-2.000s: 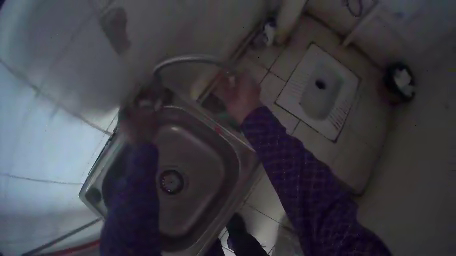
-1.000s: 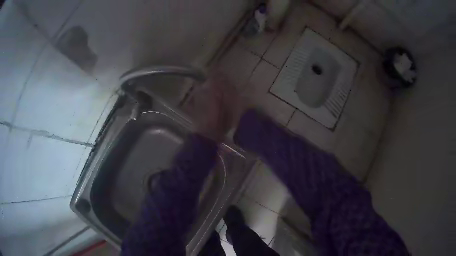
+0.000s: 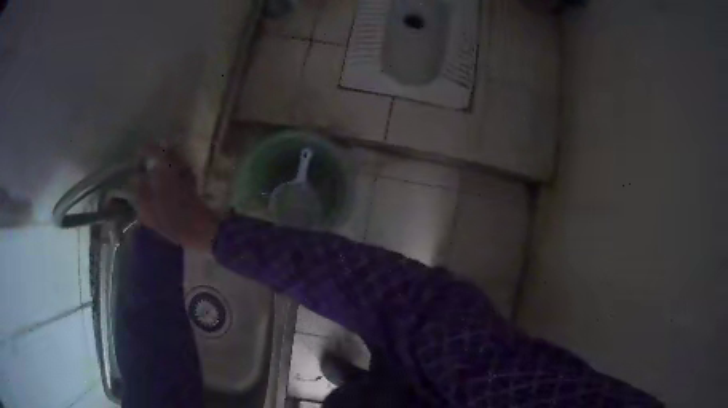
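Note:
The curved metal tap stands at the upper left corner of the steel sink. My right hand is at the spout end of the tap, above the sink's far edge; its fingers are blurred and nothing held is visible. My left sleeve reaches up over the left part of the basin. My left hand is not clearly distinguishable; it meets or lies behind my right hand. The round drain shows between my forearms. Water cannot be made out.
A green bucket with a pale long-handled scoop in it stands on the floor right of the sink. A squat toilet is set in a raised tiled floor beyond a step edge. Tiled wall is at the left, my shoe below.
The view has shifted right and down, bringing the green bucket into sight. My hands, apart at first and then blurred together beyond the sink, are now at the tap's spout end.

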